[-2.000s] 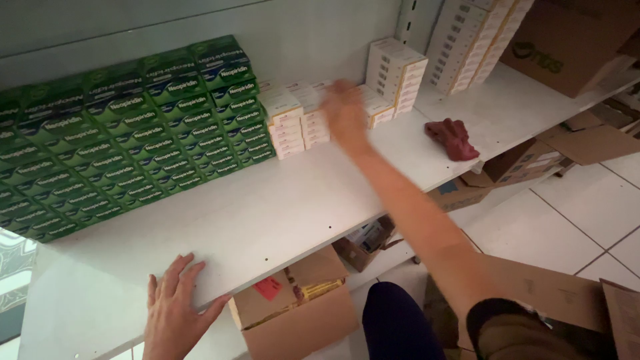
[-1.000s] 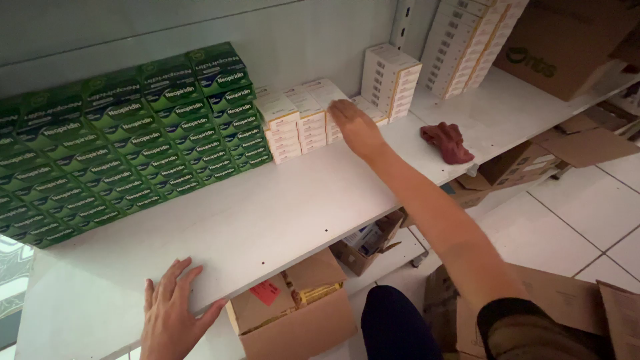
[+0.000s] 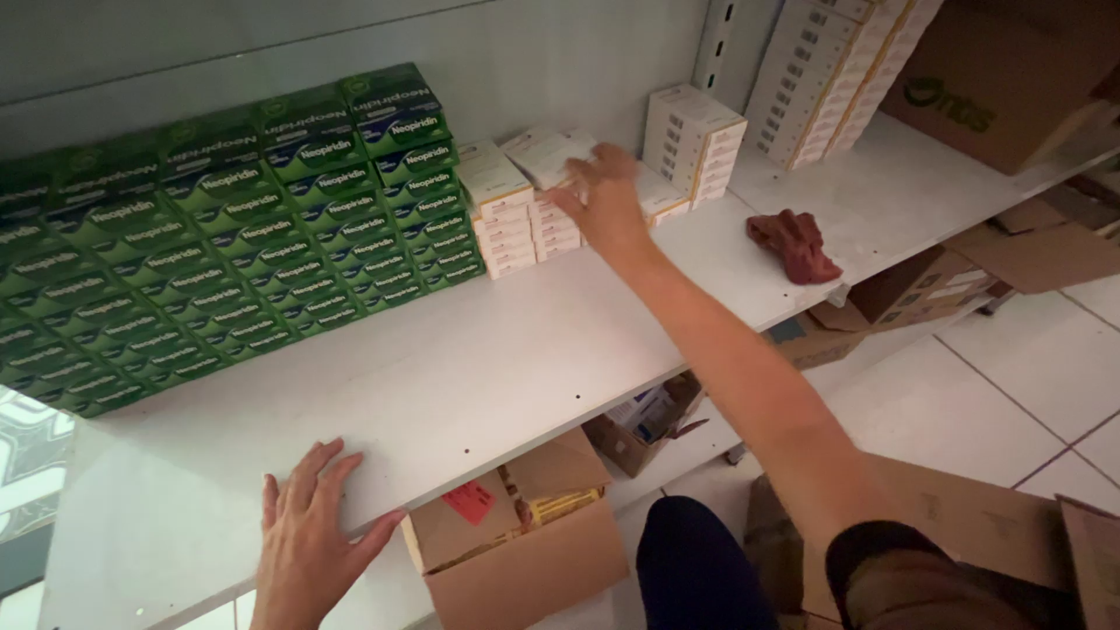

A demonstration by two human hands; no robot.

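My right hand (image 3: pixel 599 197), somewhat blurred, is over the low stacks of small white boxes (image 3: pixel 507 232) on the white shelf (image 3: pixel 420 367). Its fingers are apart, and no box shows in them. A lower white box (image 3: pixel 661 194) lies just right of it, beside a taller white stack (image 3: pixel 696 144). Green Neopiridin boxes (image 3: pixel 254 236) stand in stacked columns to the left, touching the white ones. My left hand (image 3: pixel 311 534) rests with spread fingers on the shelf's front edge, holding nothing.
A crumpled dark red cloth (image 3: pixel 794 247) lies on the shelf at the right. Behind it stand tall white stacks (image 3: pixel 814 83) and a brown carton (image 3: pixel 1006 79). Below the shelf are an open cardboard box (image 3: pixel 525 560) and other cartons; another cardboard box (image 3: pixel 954 525) is at lower right.
My right hand was lower on the white boxes a second ago, near the right end of the low stacks; now it is over their middle. My left hand stays at the shelf edge.
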